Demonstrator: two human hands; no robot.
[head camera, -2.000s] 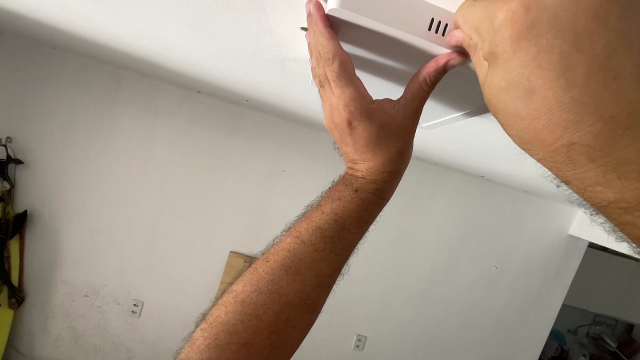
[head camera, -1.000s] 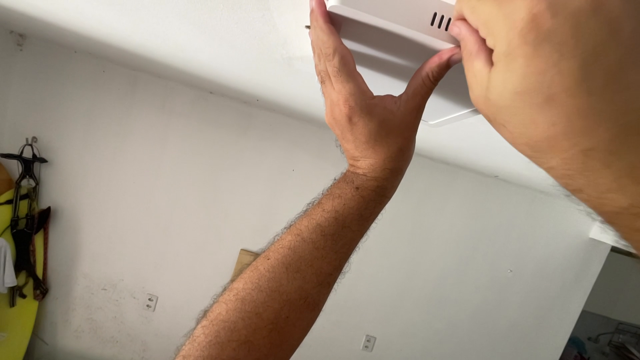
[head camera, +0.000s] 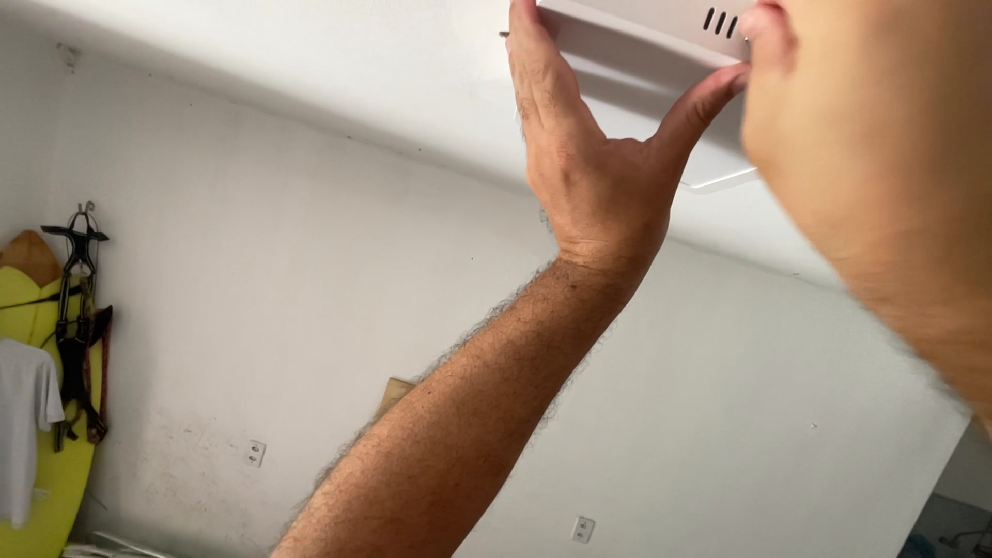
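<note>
Overhead at the top of the head view is a white slotted housing (head camera: 643, 27), cut off by the frame's edge. Below and behind it a flat white panel with a rounded corner (head camera: 697, 167) lies close to the ceiling. My left hand (head camera: 601, 163) spans the housing, fingers along its left side and thumb at its lower right corner. My right hand (head camera: 821, 85), large and blurred near the camera, has a fingertip at that same corner, beside the slots. Whether my right fingers hold anything is hidden. A small metal tip (head camera: 504, 34) sticks out left of my left fingers.
A yellow surfboard (head camera: 58, 480) leans at the far left, with a black harness (head camera: 76, 310) hanging from a hook and a pale shirt (head camera: 23, 426) before it. Wall sockets (head camera: 255, 452) sit low on the white wall (head camera: 349, 271). A doorway (head camera: 957, 488) opens at lower right.
Both hands stay at the housing; my right hand has shifted slightly against its corner. The view has swung left, bringing more of the surfboard and harness into sight.
</note>
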